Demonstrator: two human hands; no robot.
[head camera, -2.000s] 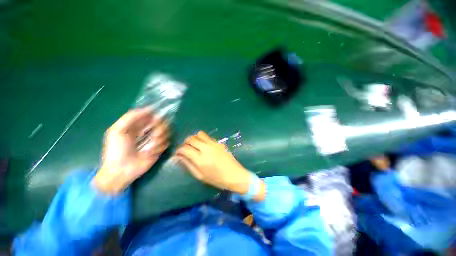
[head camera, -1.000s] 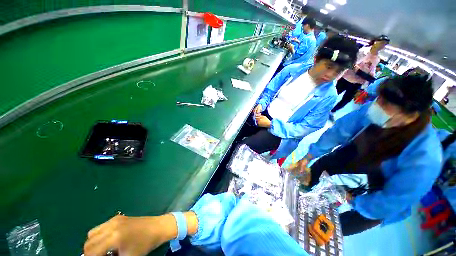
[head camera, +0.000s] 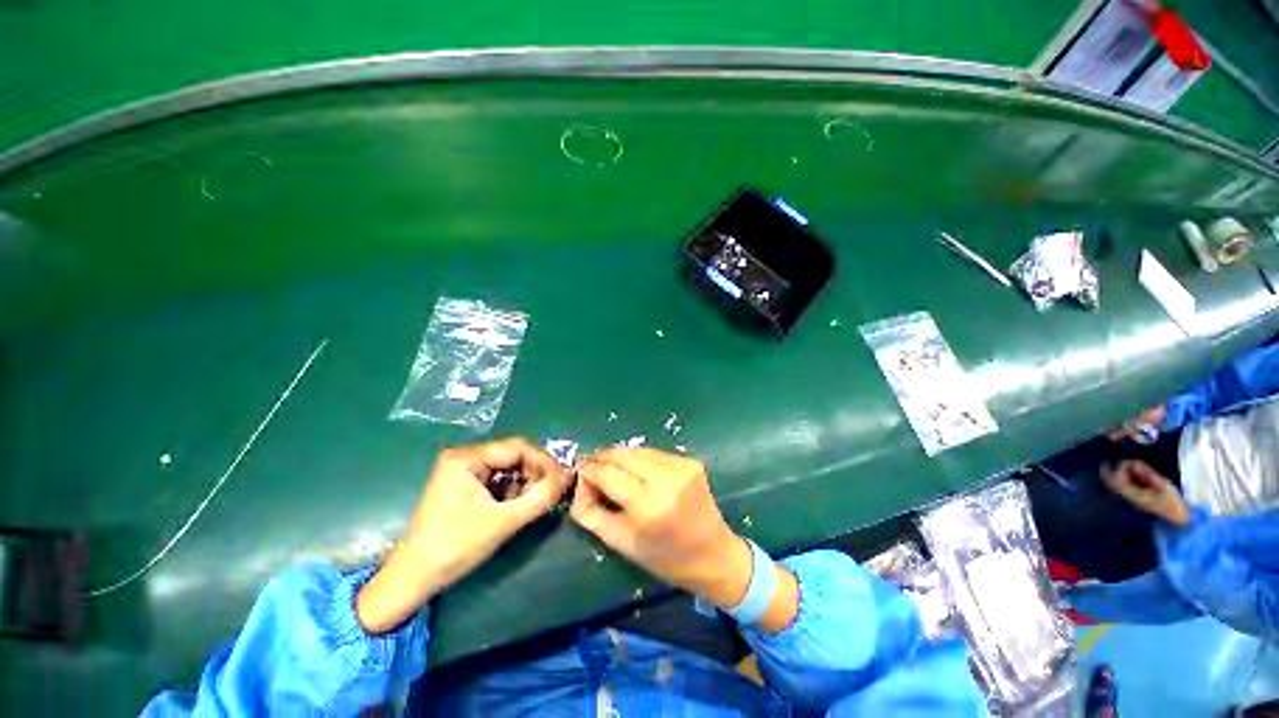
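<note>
My left hand (head camera: 477, 508) is curled around several small dark, shiny components (head camera: 505, 484) in its palm. My right hand (head camera: 657, 513) meets its fingertips, pinching something too small to make out. A small pale purplish piece (head camera: 561, 450) shows just above the touching fingertips. Loose small components (head camera: 631, 442) lie on the green bench just beyond my right hand, with tiny pale bits around them. The black parts bin (head camera: 793, 260) stands farther off, turned at an angle, with dark shiny pieces inside.
A clear zip-lock bag (head camera: 463, 365) lies beyond my left hand, another (head camera: 929, 382) to the right. Farther right are a thin tool (head camera: 973, 260), a crumpled bag (head camera: 1055, 269), white paper (head camera: 1167, 290) and tape rolls (head camera: 1229, 240). A white cord (head camera: 225, 477) curves left. A person's hands (head camera: 1143, 484) show at right.
The view has swung back down from the neighbouring workers to the bench. Both hands are in view again, fingertips together; a second ago only the right showed, at the lower edge.
</note>
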